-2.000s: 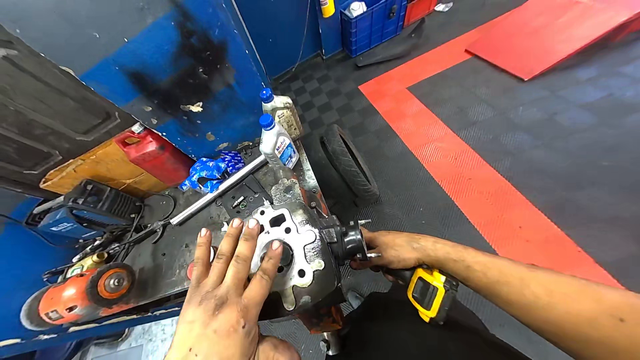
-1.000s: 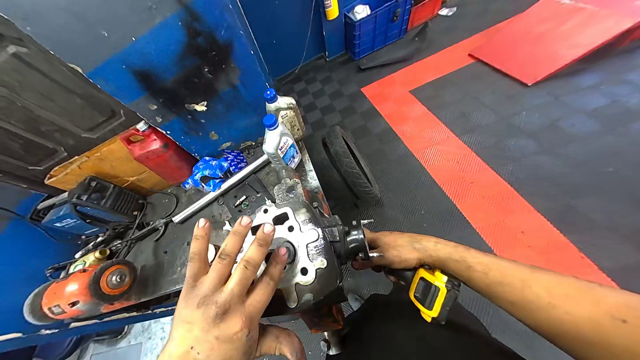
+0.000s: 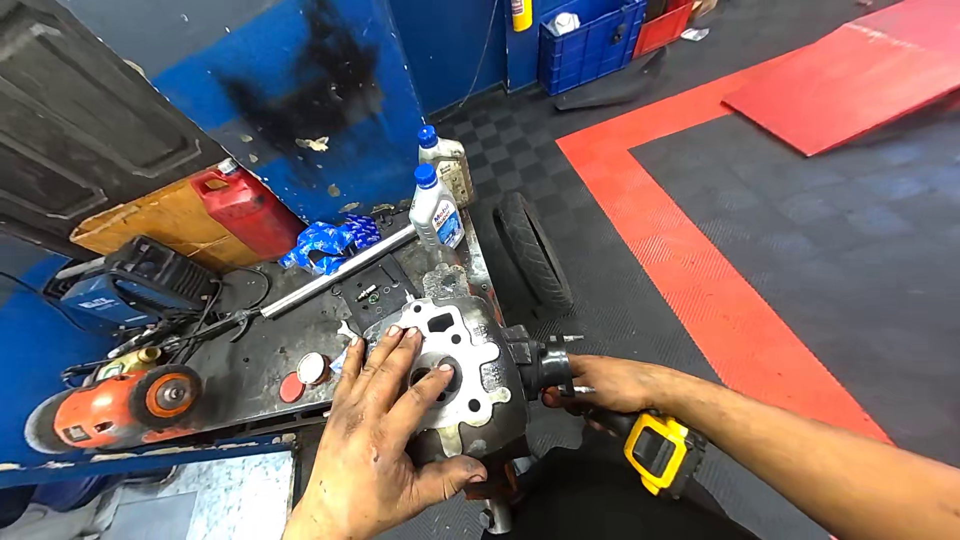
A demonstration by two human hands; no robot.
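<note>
A metal engine cylinder head with a bright machined face rests at the workbench's near corner. My left hand lies spread on that face, its fingertips around the central bore and the thumb low on the casting. At the right side of the casting, a dark round flange with studs sticks out. My right hand is closed around a cordless power tool whose yellow and black battery end points down. The front of this tool is hidden behind the flange and casting.
On the workbench lie an orange angle grinder, a small round tin, a metal bar and a blue welding machine. Oil bottles stand at its far corner. A tire is on the floor beside it.
My left hand has shifted slightly over the machined face, the fingers now closer together than a second ago. My right hand has stayed beside the flange with the tool.
</note>
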